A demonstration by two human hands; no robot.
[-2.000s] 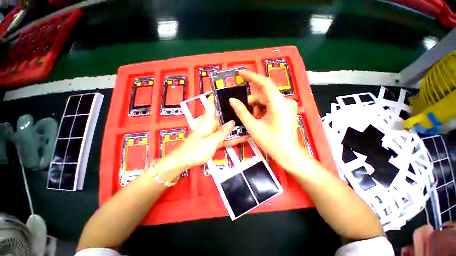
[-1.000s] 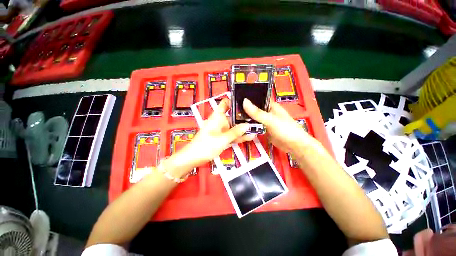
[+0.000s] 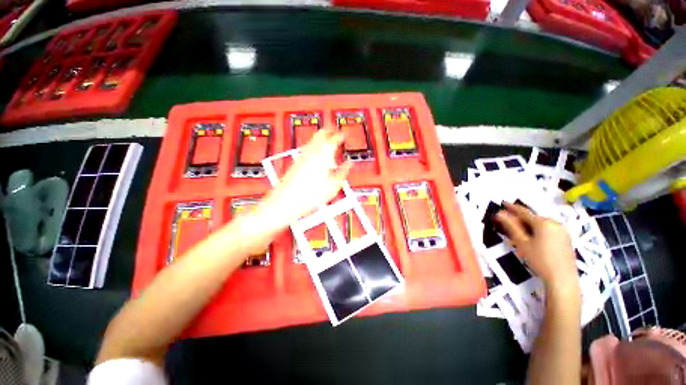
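My left hand point(image 3: 312, 177) is over the middle of the red tray point(image 3: 301, 289), palm blurred, fingers apart, with nothing visible in it. It covers part of a sticker sheet point(image 3: 357, 280) lying slantwise on the tray, with two black rectangles at its near end. A phone middle frame point(image 3: 353, 137) lies in the back row beside my fingertips, red showing through its window. My right hand point(image 3: 538, 241) is at the heap of white waste liner point(image 3: 519, 319). Its fingertips touch a black adhesive pad point(image 3: 493, 231); whether they grip it is unclear.
A stack of sticker sheets point(image 3: 94, 214) lies left of the tray. A yellow fan point(image 3: 632, 150) stands at right, above more black-rectangle sheets point(image 3: 628, 263). A pale rail point(image 3: 496, 135) and green conveyor point(image 3: 338, 68) run behind. Another red tray point(image 3: 124, 90) is at back left.
The phone frame with the black pad has left my hands. A frame with a red window now sits in the fourth back recess. My right hand has moved right to the heap.
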